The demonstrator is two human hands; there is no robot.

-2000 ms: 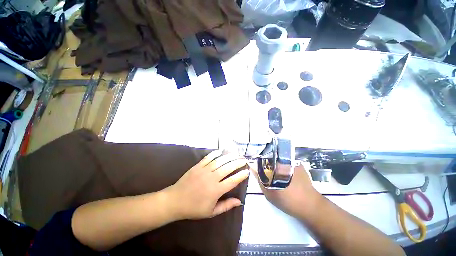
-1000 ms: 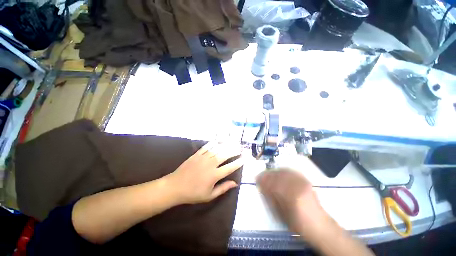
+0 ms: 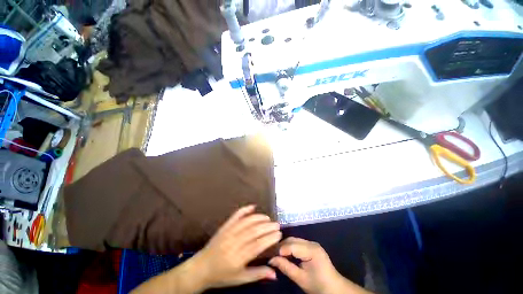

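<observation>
A brown garment panel (image 3: 189, 184) lies flat on the white table, its right edge running from near the needle area down to the table's front edge. My left hand (image 3: 244, 247) lies on the panel's lower right corner, fingers spread over the cloth. My right hand (image 3: 307, 264) is just right of it, thumb and forefinger pinching the panel's edge at the table front. The white JACK sewing machine (image 3: 344, 72) stands behind, with its presser foot area (image 3: 279, 113) just above the panel's top right corner.
A brown cloth pile (image 3: 163, 46) lies at the back left. A black flat rectangle (image 3: 350, 118) and scissors with red and yellow handles (image 3: 453, 152) lie under the machine arm. Worn cardboard (image 3: 106, 140) is at the left, beside a tray of tools. A measuring strip (image 3: 367, 207) lines the front edge.
The view has shifted, showing the machine's front. Both hands have moved to the panel's lower right edge, away from the needle. My right hand has come from beside the machine head to the cloth.
</observation>
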